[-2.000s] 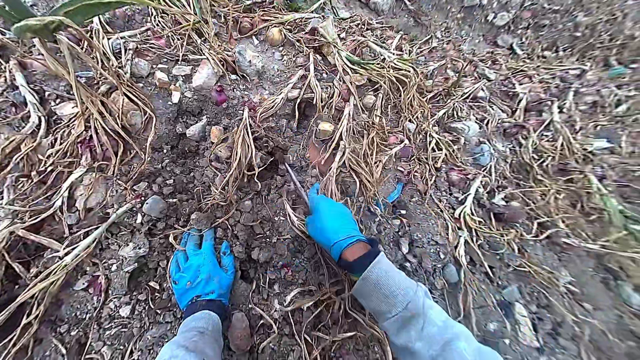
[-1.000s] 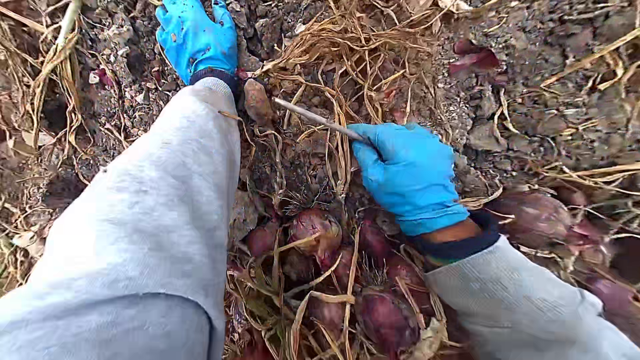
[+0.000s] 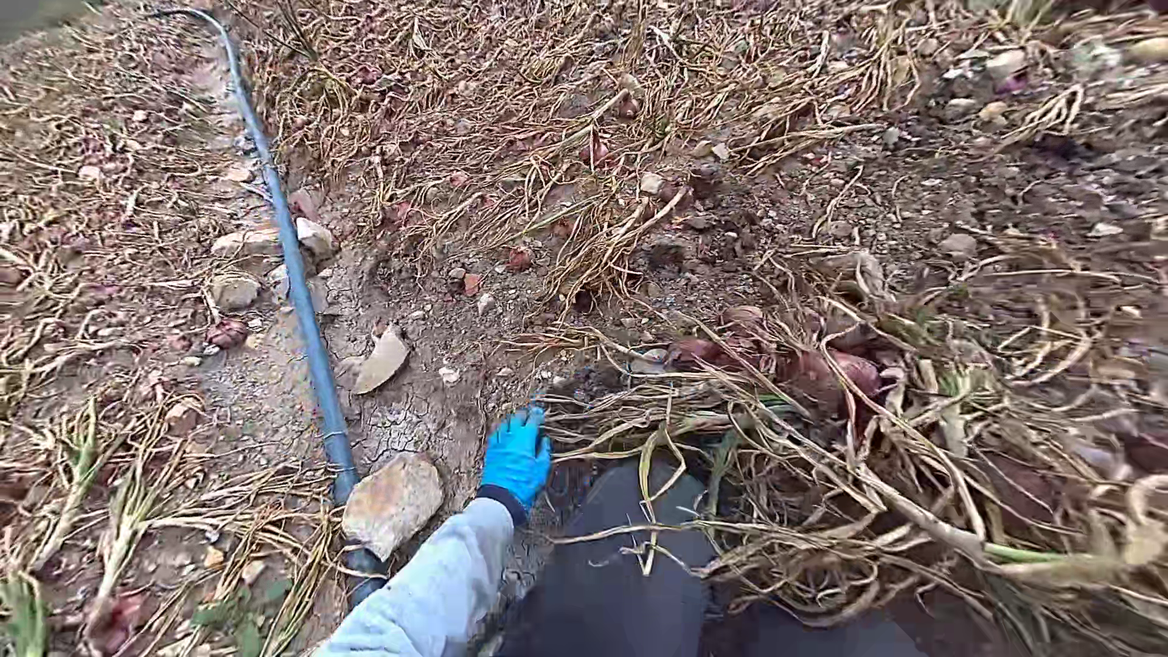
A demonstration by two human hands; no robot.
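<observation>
My left hand (image 3: 516, 461), in a blue glove with a grey sleeve behind it, is at the lower middle of the head view. Its fingers reach the tips of dried onion leaves (image 3: 630, 415); whether they grip any, I cannot tell. Those leaves run right to a heap with red onions (image 3: 835, 379) partly buried in it. My right hand and the thin metal tool seen earlier are out of view. The dark-clothed leg (image 3: 630, 557) of the wearer is just right of my left hand, partly under the leaves.
A blue-grey pipe (image 3: 306, 315) runs along the ground at left. A large flat stone (image 3: 392, 505) leans by it, with a smaller pale stone (image 3: 381, 360) above. More withered onion plants (image 3: 584, 246) cover the soil beyond.
The view has swung strongly, bringing the pipe into sight. My right hand, holding a thin metal tool in the earlier frames, has left the view.
</observation>
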